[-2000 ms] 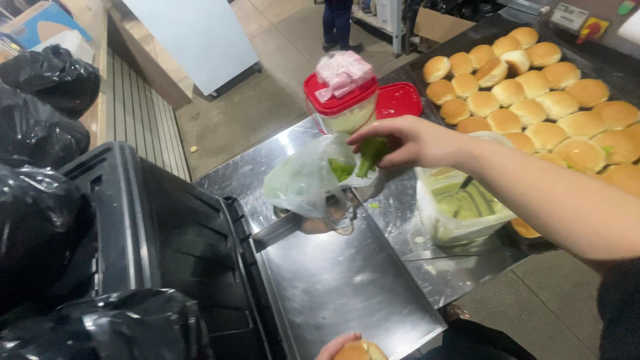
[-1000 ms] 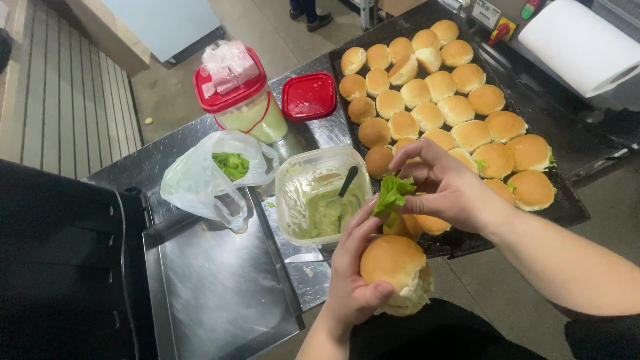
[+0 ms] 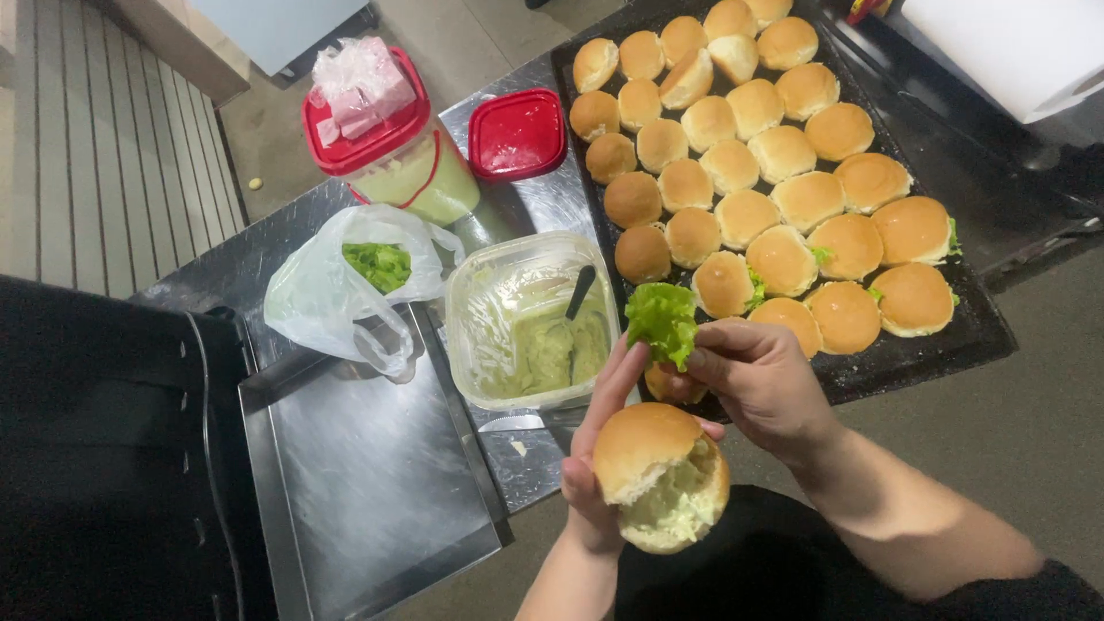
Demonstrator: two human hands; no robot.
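Note:
My left hand (image 3: 595, 483) holds a split bread roll (image 3: 655, 474) whose opening shows a pale green spread. Just above it, my right hand (image 3: 768, 388) pinches a green lettuce leaf (image 3: 662, 323) by its lower edge, and my left fingertips are close to the leaf. To the left of my hands is a square plastic tub (image 3: 461, 345) of the same kind of spread, with a dark-handled utensil (image 3: 580, 293) in it. Many rolls (image 3: 746, 220) cover a dark baking tray (image 3: 983, 332), and lettuce shows at the edges of several. A plastic bag (image 3: 319, 285) contains more lettuce (image 3: 378, 266).
A red-lidded bucket (image 3: 414, 172) with a wrapped pink block (image 3: 366, 82) on top stands behind the bag, beside a red lid (image 3: 517, 134). A knife blade (image 3: 511, 423) lies below the tub. A metal tray (image 3: 379, 483), black bin (image 3: 103, 466) and paper roll (image 3: 1009, 52) flank the work area.
My right hand was at the lettuce bag two seconds ago and is now above the roll with a leaf. My left hand has turned the roll so its filled opening shows.

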